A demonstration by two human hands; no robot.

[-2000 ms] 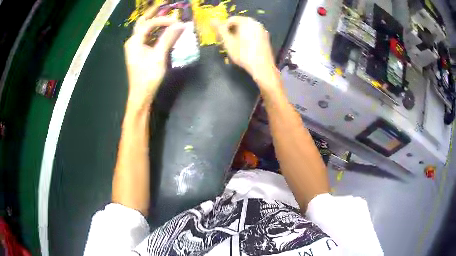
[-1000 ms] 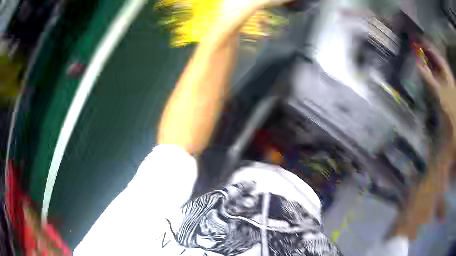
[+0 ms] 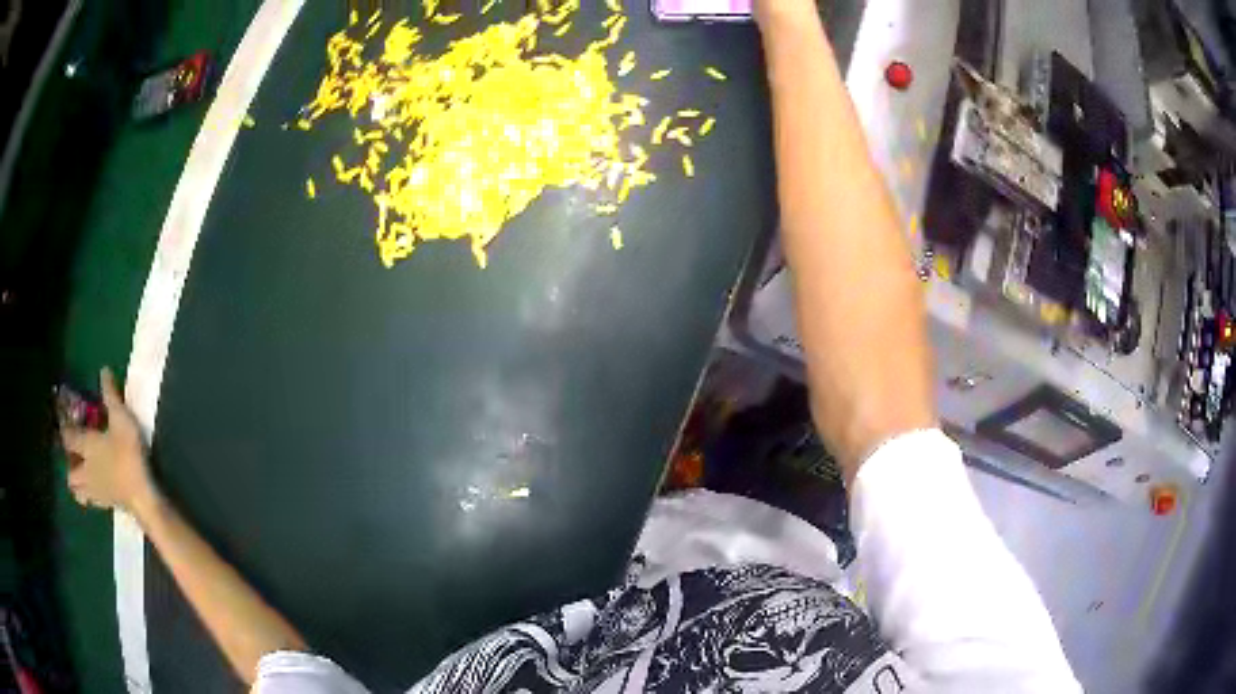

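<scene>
My left hand [image 3: 111, 454] is over the green conveyor at the far left, its fingers around a small dark and red electronic unit [image 3: 81, 407], mostly hidden by the hand. My right forearm reaches up to the top edge, where the hand is cut off, so its fingers and anything in them do not show. A large loose pile of small yellow parts [image 3: 502, 136] lies on the dark green tabletop [image 3: 339, 353]. A flat smartphone [image 3: 702, 11] with a pale purple screen is cut off by the top edge, beside my right forearm.
Another unit [image 3: 174, 87] lies on the conveyor [image 3: 81, 244], beyond the white edge line [image 3: 170, 271]. The off-white machine [image 3: 976, 325] stands at the right, with a unit [image 3: 1109, 258] in a fixture, a red button [image 3: 897, 75], a control screen [image 3: 1051, 429] and a red-orange knob [image 3: 1163, 500].
My left hand has moved from the pile to the conveyor at the left. My right hand has left the machine area and moved out past the top edge. The pile is now uncovered.
</scene>
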